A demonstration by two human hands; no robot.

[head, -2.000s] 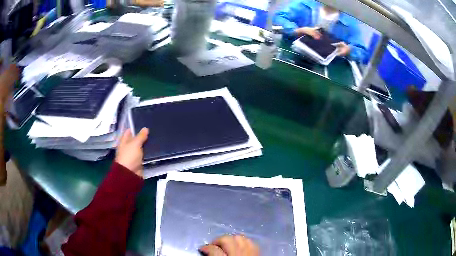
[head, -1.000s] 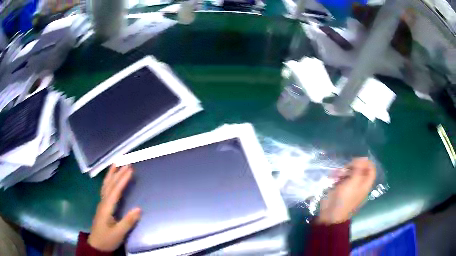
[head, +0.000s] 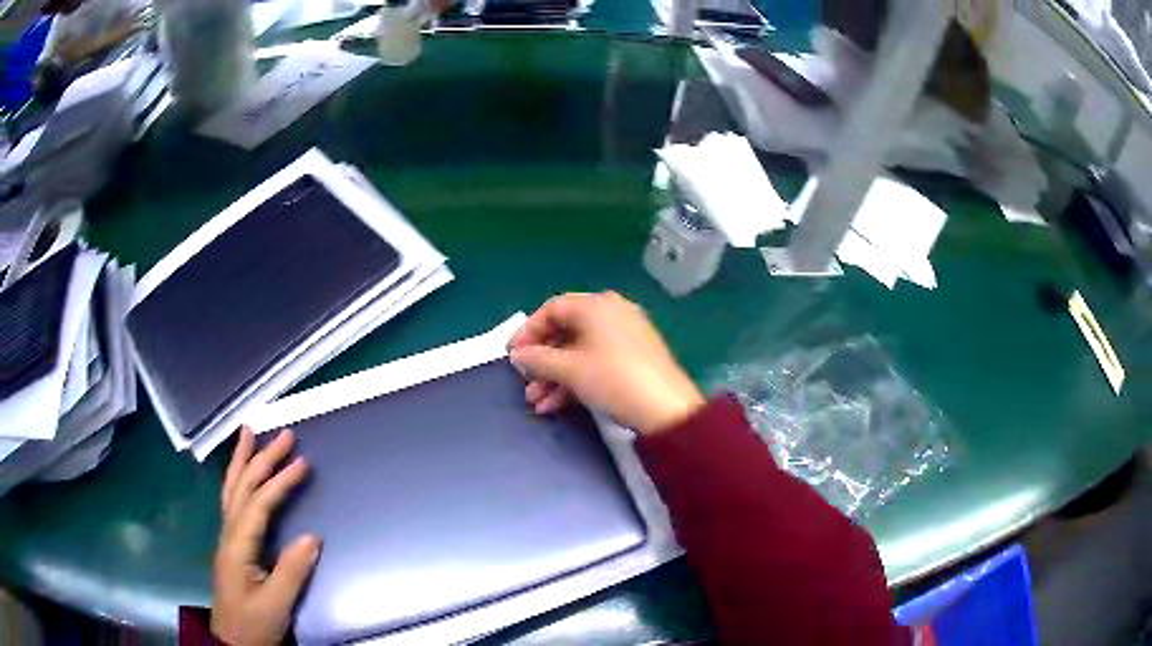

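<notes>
A dark grey tablet (head: 455,505) lies flat on a white sheet (head: 379,380) at the front of the green bench, shiny along its near edge. My left hand (head: 259,536) rests on its left edge, fingers apart, holding nothing. My right hand (head: 600,360) is at its far right corner with thumb and index finger pinched together; whether anything thin is between them cannot be seen. That hand hides the corner. Crumpled clear film (head: 840,423) lies on the bench right of the tablet, beyond my right sleeve.
A dark tablet on white sheets (head: 272,297) lies beyond and left. An uneven stack (head: 95,366) stands far left. A squat bottle (head: 684,247), white papers (head: 900,227) and a metal post (head: 859,152) stand right of centre. A pale strip (head: 1095,341) lies far right.
My right hand has moved left from over the clear film to the tablet's far right corner. My left hand stays at the left edge. The view has shifted slightly.
</notes>
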